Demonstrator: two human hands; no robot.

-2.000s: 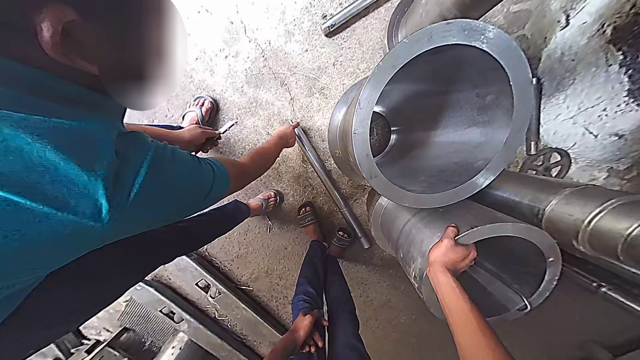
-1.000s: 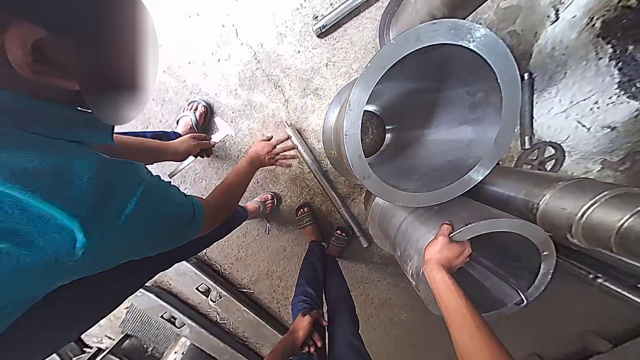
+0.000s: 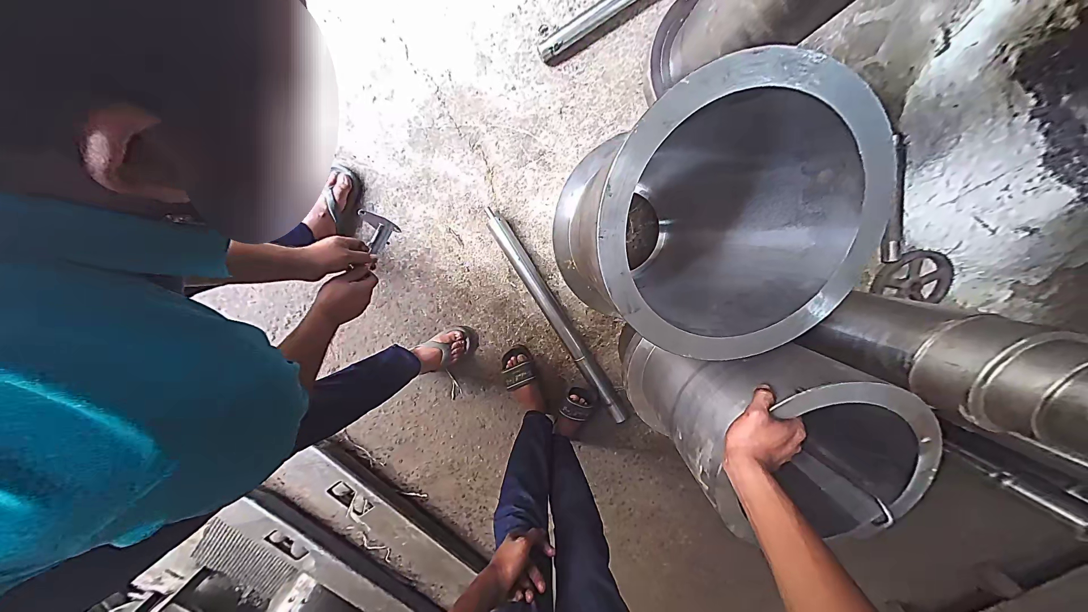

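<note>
My right hand point(image 3: 765, 429) grips the flanged rim of a hollow metal cylinder point(image 3: 688, 425) lying on its side at the lower right. My left hand point(image 3: 520, 568) rests by my dark-trousered legs at the bottom, with nothing seen in it and its fingers loosely apart. Above the gripped cylinder, and overlapping it in view, is a larger flanged metal cylinder point(image 3: 625, 293), its wide mouth facing the camera. A slim metal shaft point(image 3: 552, 310) lies on the floor beside my sandalled feet. At left, a co-worker's two hands point(image 3: 340, 276) hold a caliper point(image 3: 378, 234).
A metal bar point(image 3: 586, 30) and another large cylinder point(image 3: 739, 34) lie at the top. Stepped metal shafts point(image 3: 960, 348) and a spoked handwheel point(image 3: 914, 276) are at the right by a worn wall. Heavy slotted metal parts point(image 3: 280, 535) lie lower left, near the co-worker in teal point(image 3: 127, 365).
The co-worker's outstretched hand has drawn back from near the slim shaft's end to the caliper in the other hand. My right hand stays on the cylinder's rim.
</note>
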